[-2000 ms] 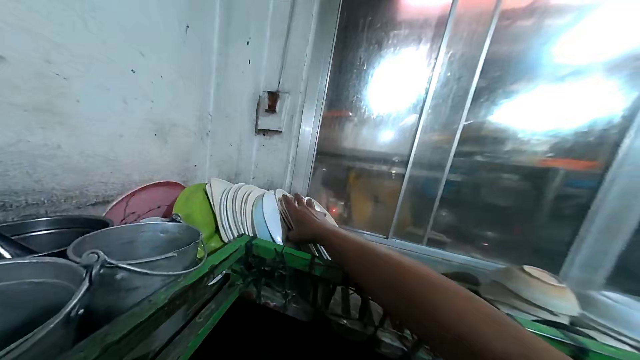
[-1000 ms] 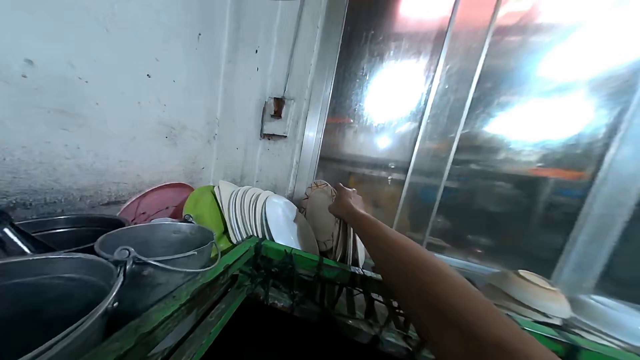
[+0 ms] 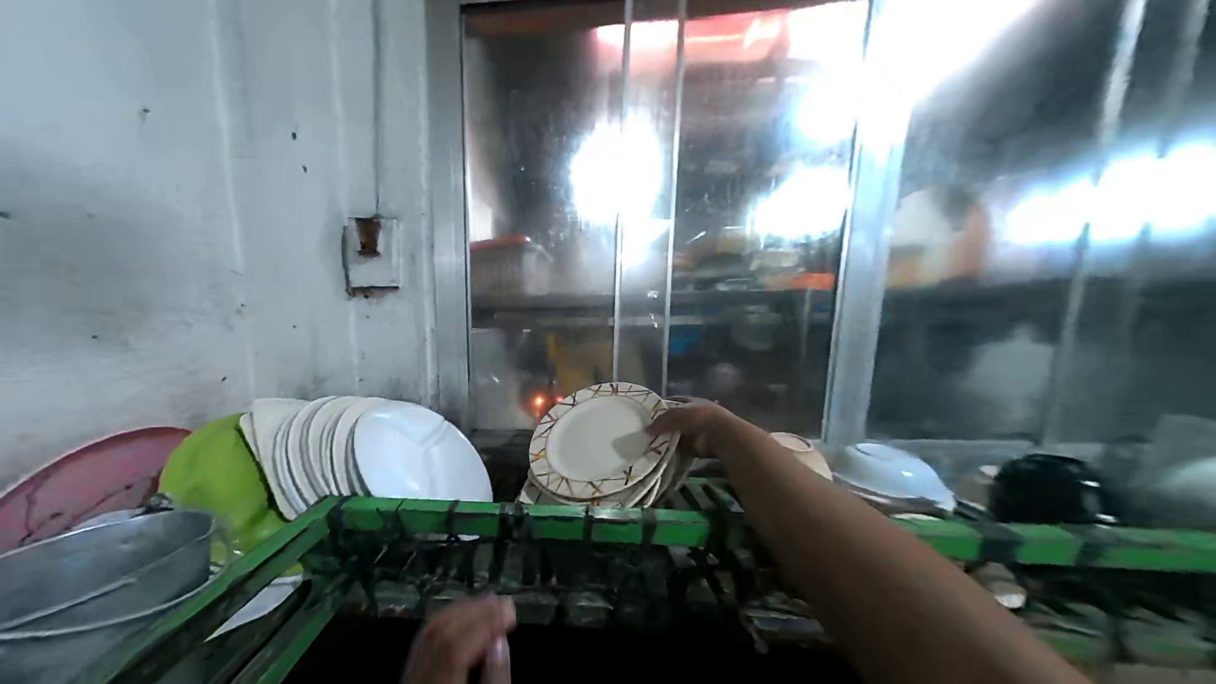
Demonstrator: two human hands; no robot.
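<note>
My right hand [image 3: 692,426] grips the right rim of a cream plate with a brown line pattern [image 3: 598,442], which leans at the front of several plates on the green rack [image 3: 589,522]. More plates show behind and below it, partly hidden by it. My left hand [image 3: 463,641] is low in front of the rack, blurred, with nothing seen in it. To the left, a row of white plates [image 3: 318,451] stands on edge, with a white divided plate [image 3: 418,454] at its right end.
A lime green plate [image 3: 214,475], a pink plate [image 3: 90,475] and a metal bucket [image 3: 104,570] are at the left. Upturned bowls, one of them white [image 3: 888,475], and a black bowl [image 3: 1050,486] sit along the right. A glass window [image 3: 741,313] rises behind the rack.
The patterned plates now stand apart from the white row, with a gap between. My left hand has come into view at the bottom. The view has swung right.
</note>
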